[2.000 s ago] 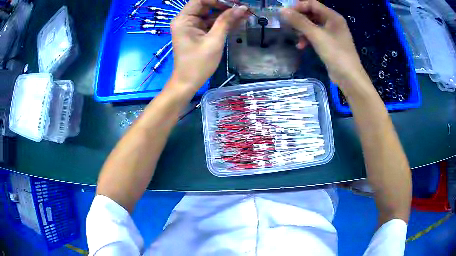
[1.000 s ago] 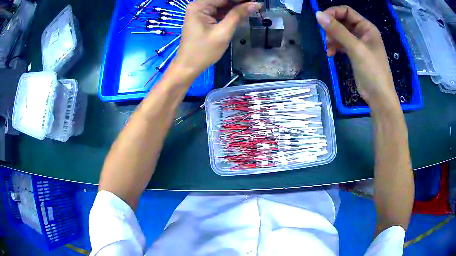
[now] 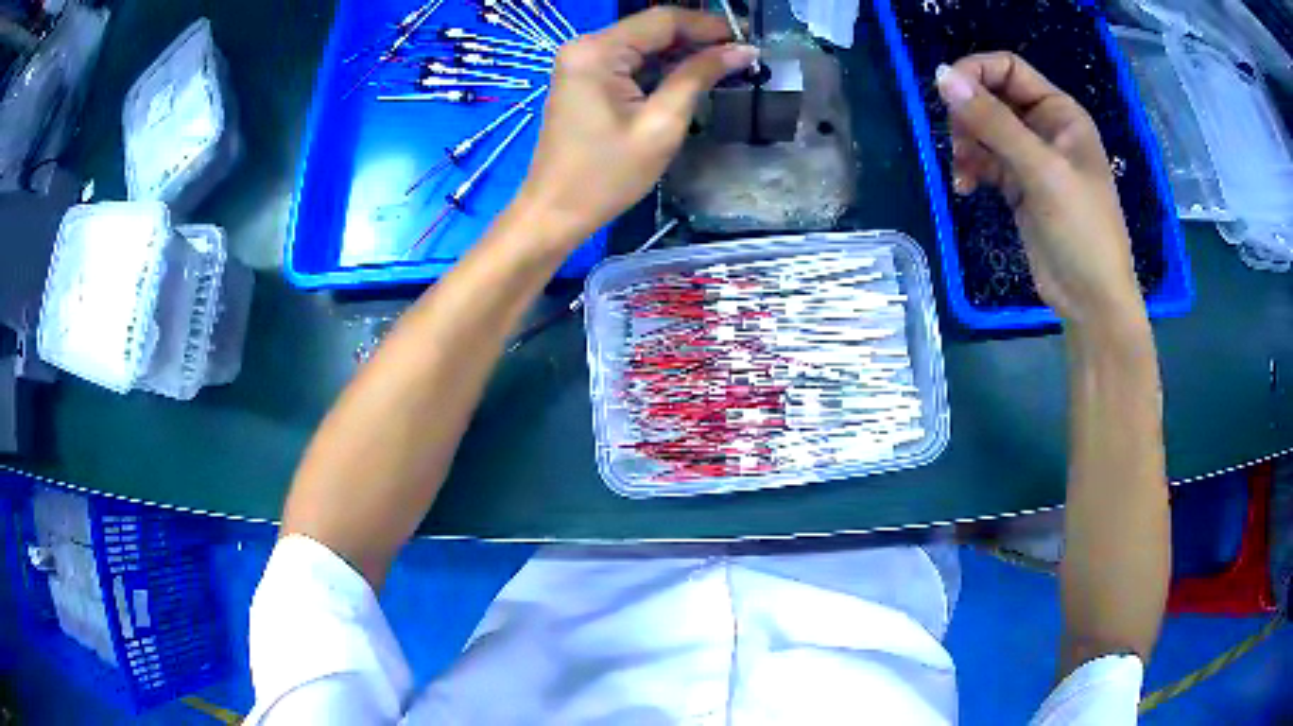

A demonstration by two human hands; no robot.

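My left hand [image 3: 624,121] pinches a thin white lead [image 3: 733,20] just above the grey metal fixture block [image 3: 759,111], at top centre. The lead's lower end is hidden by the fingertips. My right hand [image 3: 1042,177] is over the right blue tray [image 3: 976,314], which holds many small black rings [image 3: 1000,263]. Its thumb and fingers are curled close together; whether a ring is between them is too small to tell. The clear plastic box [image 3: 603,426], full of red-and-white leads [image 3: 837,369] in rows, stands nearest my body.
The left blue tray [image 3: 333,275] holds several fanned leads with dark collars. A thin dark rod [image 3: 546,325] lies between that tray and the clear box. Frosted boxes [image 3: 107,298] stand far left. Clear plastic containers [image 3: 1227,135] lie far right. A blue crate [image 3: 142,610] stands below the bench.
My right hand has moved right, away from the fixture, and now hangs over the ring tray. My left hand has shifted slightly right and down, with a white lead now visible in its pinch.
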